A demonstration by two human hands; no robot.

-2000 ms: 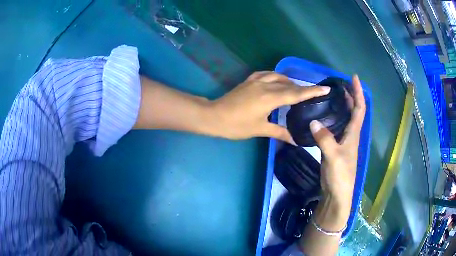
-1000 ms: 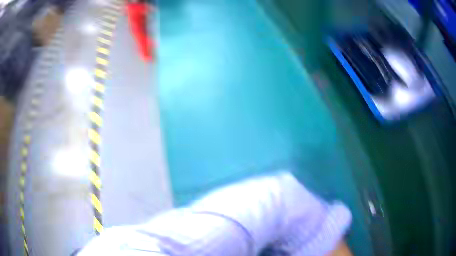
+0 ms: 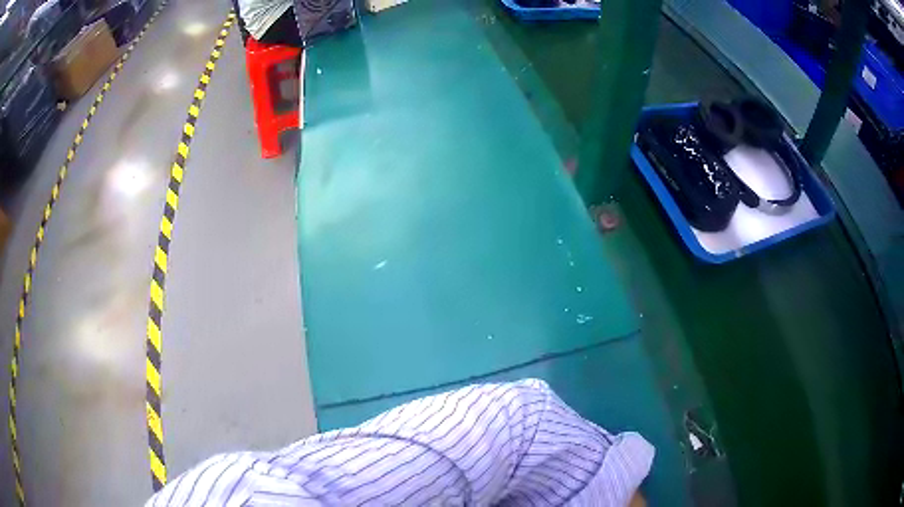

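Neither of my hands shows. My striped sleeve [image 3: 476, 446] crosses the bottom edge, and only a sliver of skin shows past its cuff. A blue tray [image 3: 709, 255] with a white liner [image 3: 758, 226] lies on the dark green conveyor belt at the upper right. In it, black headphones [image 3: 788, 188] lie with the cups toward the far side and the headband curving over the liner. A dark, glossy, bumpy bundle [image 3: 694, 173] lies beside them along the tray's left side.
A teal ledge [image 3: 436, 228] runs beside the belt [image 3: 783, 366]. A green post [image 3: 624, 89] stands at the belt's edge. Another blue tray [image 3: 550, 12] is cut off at the top. A red stool [image 3: 270, 99], a partly visible person [image 3: 268, 18] and yellow-black floor tape [image 3: 169, 257] are at left.
The view has swung away from the tray where both hands held a black ear cup. My hands have left the picture. The floor, post and another tray now show sharply.
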